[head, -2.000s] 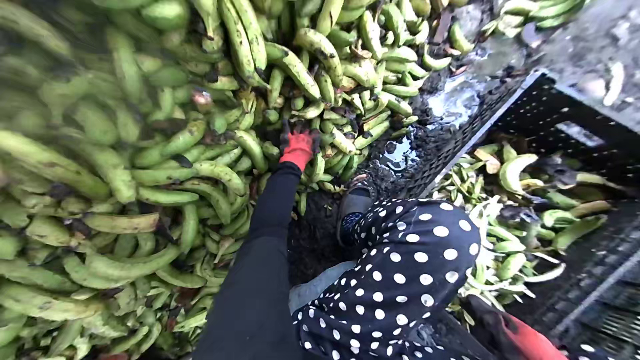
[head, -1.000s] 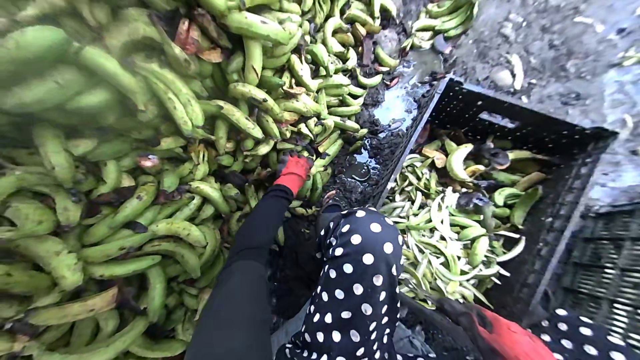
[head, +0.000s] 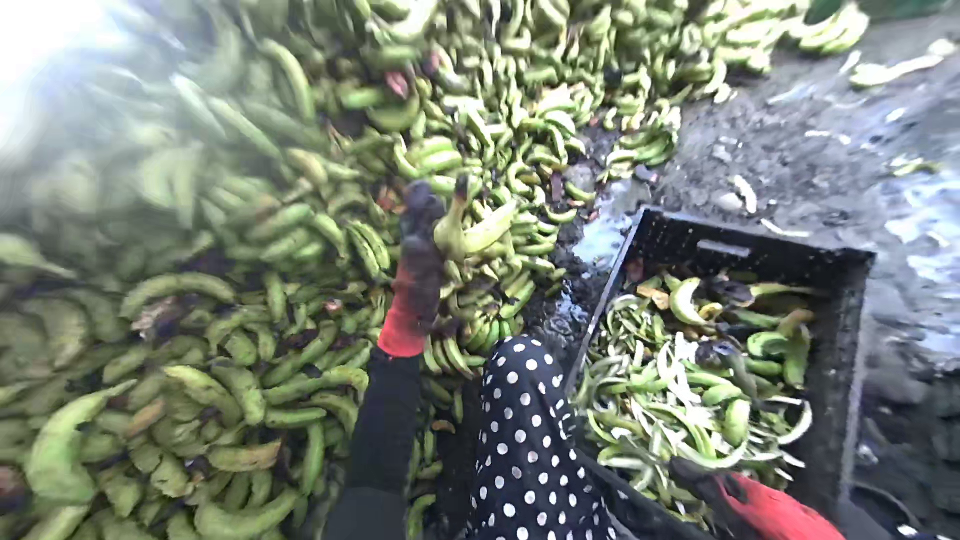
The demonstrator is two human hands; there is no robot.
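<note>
My left hand [head: 418,270], in a red glove with dark, soiled fingers, is raised over the heap of green plantains [head: 247,390]. Its fingers touch or grip a small cluster of plantains [head: 480,229] with a dark stem end; blur hides the exact hold. At the lower right, my right hand [head: 750,499], in a similar red and black glove, is over the near edge of the black plastic crate [head: 855,375]. Its dark fingertips lie by the green peels [head: 675,405] in the crate, and what it holds, if anything, cannot be made out.
My knee in polka-dot fabric [head: 525,435] is between the heap and the crate. Wet, muddy ground [head: 765,150] with scattered peel pieces stretches behind the crate. Another bunch of plantains [head: 645,146] lies at the heap's right edge.
My left hand, earlier down among the plantains, is now raised with a plantain cluster at its fingers. The view has shifted, showing more of the far heap.
</note>
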